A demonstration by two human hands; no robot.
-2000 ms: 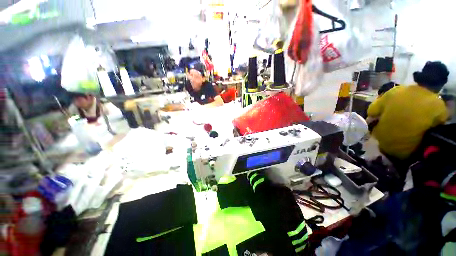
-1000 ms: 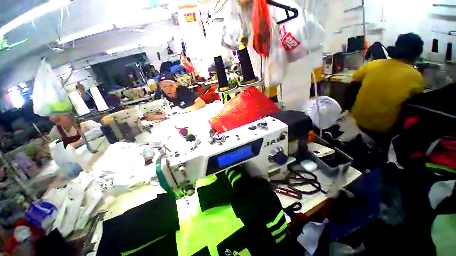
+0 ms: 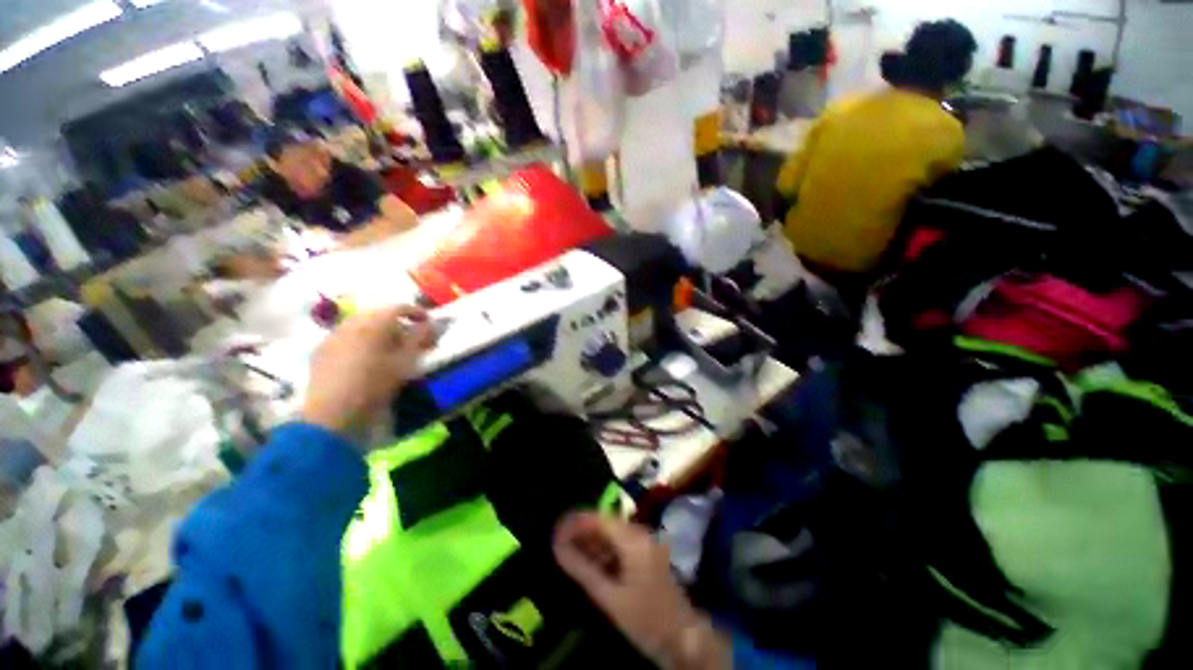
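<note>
The white sewing machine (image 3: 576, 321) with a lit blue screen stands in the middle. My left hand (image 3: 366, 367), in a blue sleeve, is at the top left of the machine head and covers its left end; the fingertips are bent together, and blur hides whether they hold anything. My right hand (image 3: 622, 569) is low, right of the neon panel (image 3: 451, 556), over dark fabric, with fingers curled; I cannot tell if it holds something. The black logo panel (image 3: 504, 626) with a yellow-green emblem lies at the front. The needle area is hidden.
A red folder (image 3: 517, 229) lies behind the machine. Dark scissors or cords (image 3: 654, 416) and a grey tray (image 3: 720, 347) are at its right. White fabric (image 3: 144, 425) is heaped left, dark, pink and pale green garments (image 3: 1066, 550) right. A person in yellow (image 3: 870, 164) and another person sit behind.
Both my hands have come into view, the left at the machine top, the right by the front fabric. The view has turned right, so the machine sits further left.
</note>
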